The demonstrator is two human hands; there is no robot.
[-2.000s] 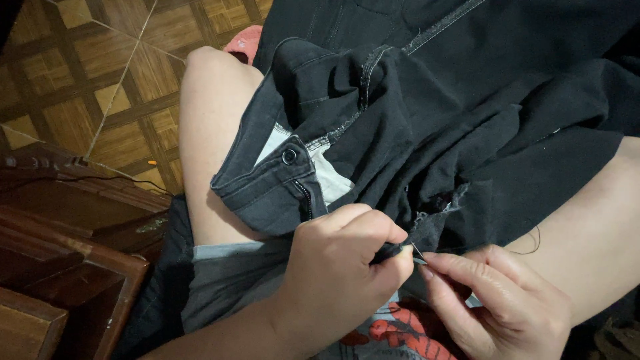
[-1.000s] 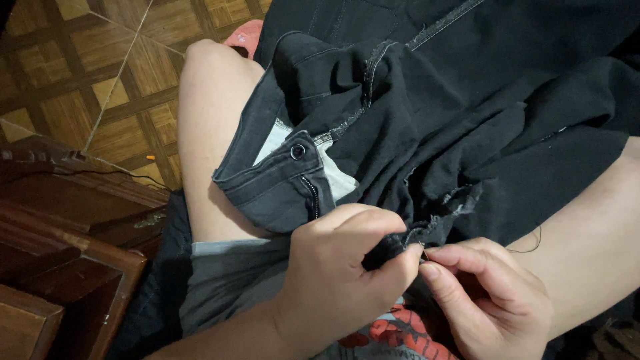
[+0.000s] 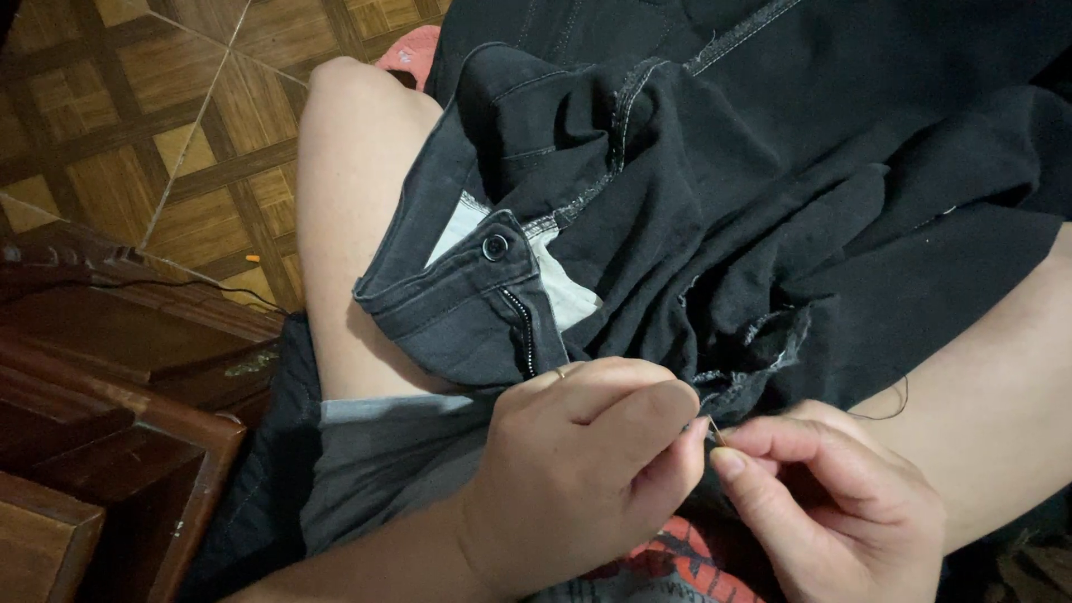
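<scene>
Dark denim trousers (image 3: 469, 331), with a metal button and a zip, lie turned partly inside out across my lap. Frayed edges of a torn part show just above my hands. My left hand (image 3: 595, 444) pinches a fold of the dark cloth between thumb and fingers; most of that fold is hidden. Close at its right, my right hand (image 3: 825, 494) holds a thin sewing needle (image 3: 715, 430) between thumb and forefinger, its far end at the cloth by my left fingertips. A dark thread (image 3: 903, 400) loops over my bare thigh behind the right hand.
Wooden furniture (image 3: 159, 402) with an open-looking edge stands at the lower left, a dark cable (image 3: 159, 283) running over it. Patterned floor tiles (image 3: 201, 126) lie beyond, with a small orange object (image 3: 252, 258) on them. A pink item (image 3: 410, 54) shows past my knee.
Both hands stay close together at the cloth, with small shifts of the fingers. The frayed cloth above them has shifted slightly.
</scene>
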